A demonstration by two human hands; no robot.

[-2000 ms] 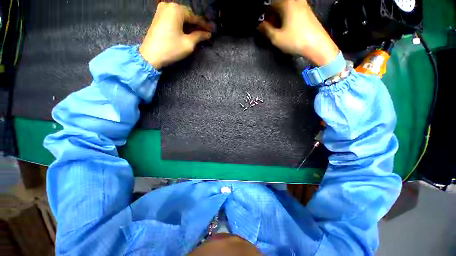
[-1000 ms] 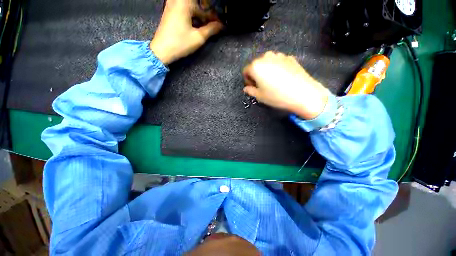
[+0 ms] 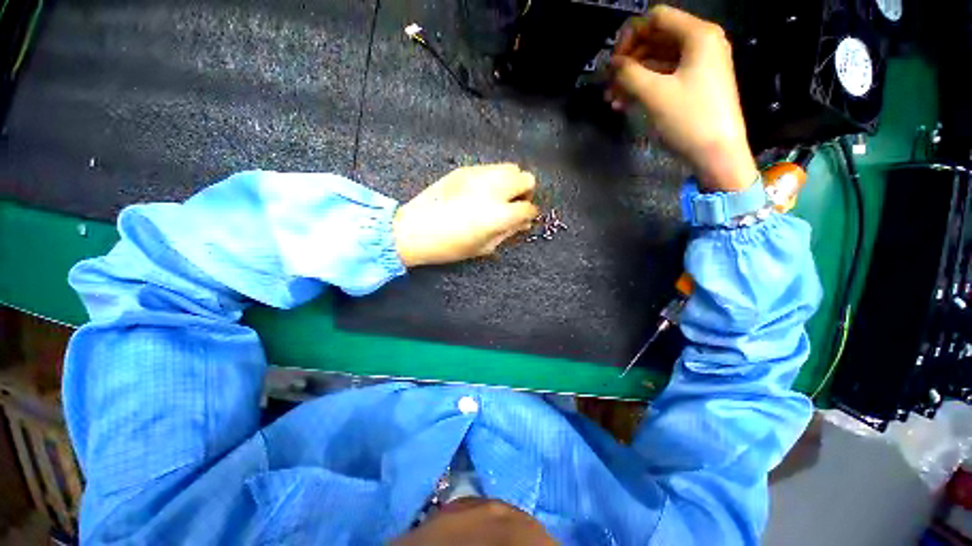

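A black fan housing [image 3: 560, 48] lies on the black mat at the top edge of the view, its outline hard to see. A thin dark lead with a small white plug [image 3: 415, 33] lies to its left. My right hand [image 3: 669, 85] is at the housing's right side, fingers curled; whether it holds a screw cannot be seen. My left hand [image 3: 469, 213] is low over the mat, its fingertips at the left edge of a loose pile of small screws [image 3: 551, 224]. Whether it pinches one is hidden.
An orange electric screwdriver [image 3: 787, 183] lies partly under my right forearm, its thin bit pointing toward me. A black fan with a white hub label [image 3: 854, 66] stands back right. Black metal panels [image 3: 911, 288] are at far right, beyond a black cable [image 3: 859, 229].
My left hand has left the housing and come down to the screws. My right hand has gone from the screws up to the housing. The view has shifted, showing the white plug.
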